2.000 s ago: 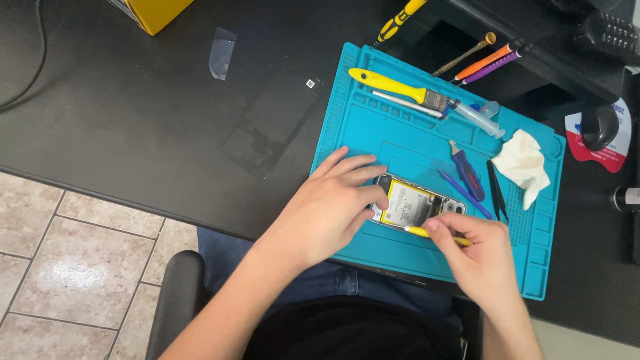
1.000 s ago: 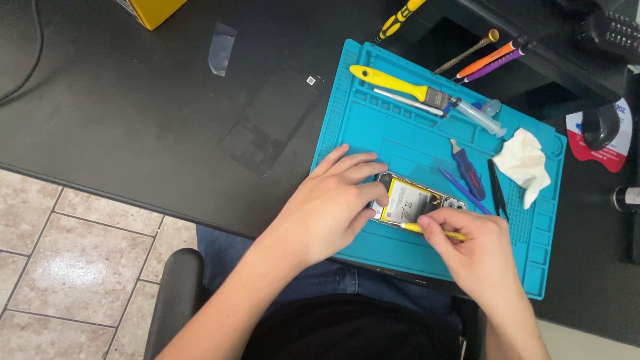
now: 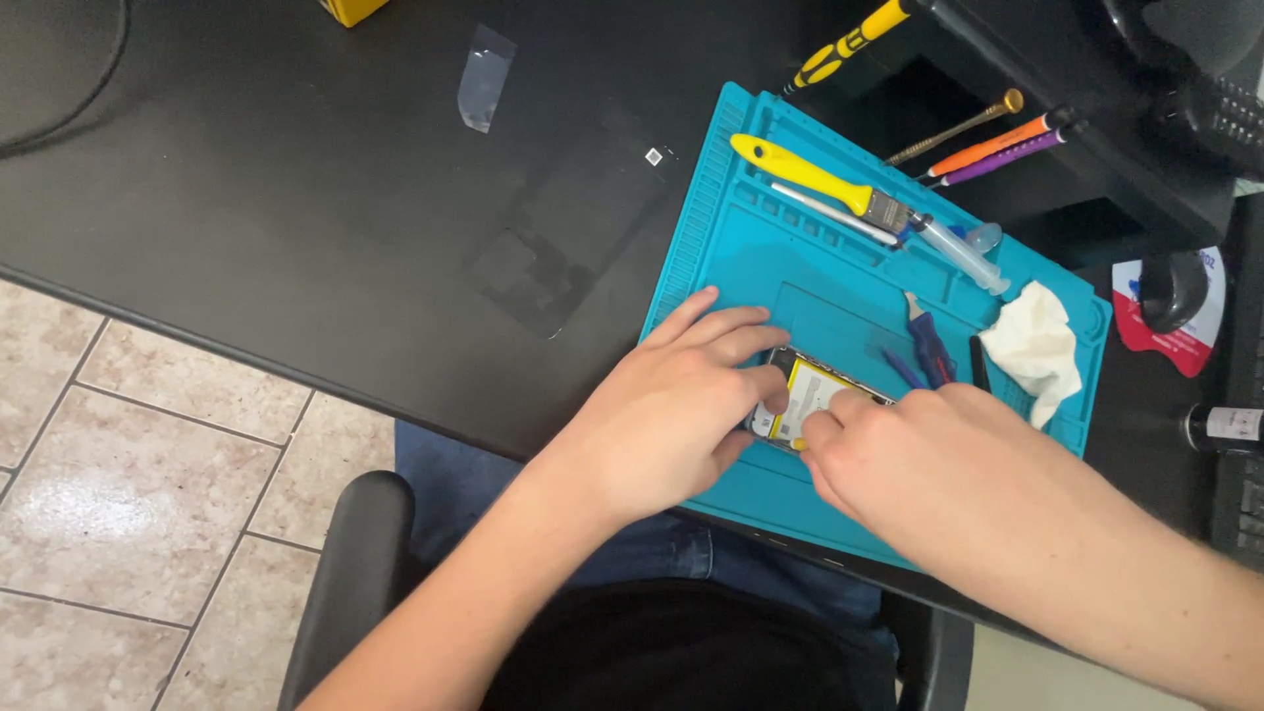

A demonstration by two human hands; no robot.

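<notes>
An opened smartphone with its battery (image 3: 810, 395) showing lies on a teal silicone repair mat (image 3: 750, 286). My left hand (image 3: 662, 425) grips the phone's left end, fingers on the upper edge and thumb near the lower edge. Over the phone's right part lies my right hand (image 3: 879, 444), covering much of it. A small yellow tip shows under its fingertips at the lower edge of the battery; the rest of that yellow tool is hidden. Just above my right hand are a blue-handled cutter (image 3: 928, 346), a blue pry tool (image 3: 903, 368) and black tweezers (image 3: 979, 363).
A yellow brush (image 3: 810, 173), a syringe (image 3: 958, 252) and a white cloth (image 3: 1037, 346) lie on the mat. Screwdrivers (image 3: 997, 153) stand along the black shelf (image 3: 1076, 217). A thin transparent sheet (image 3: 486, 79) and a dark phone back panel (image 3: 553, 267) are on the desk.
My right hand has turned over and moved left across the phone; the yellow tool's handle, seen earlier, is now hidden beneath it. My left hand stays at the phone's left end.
</notes>
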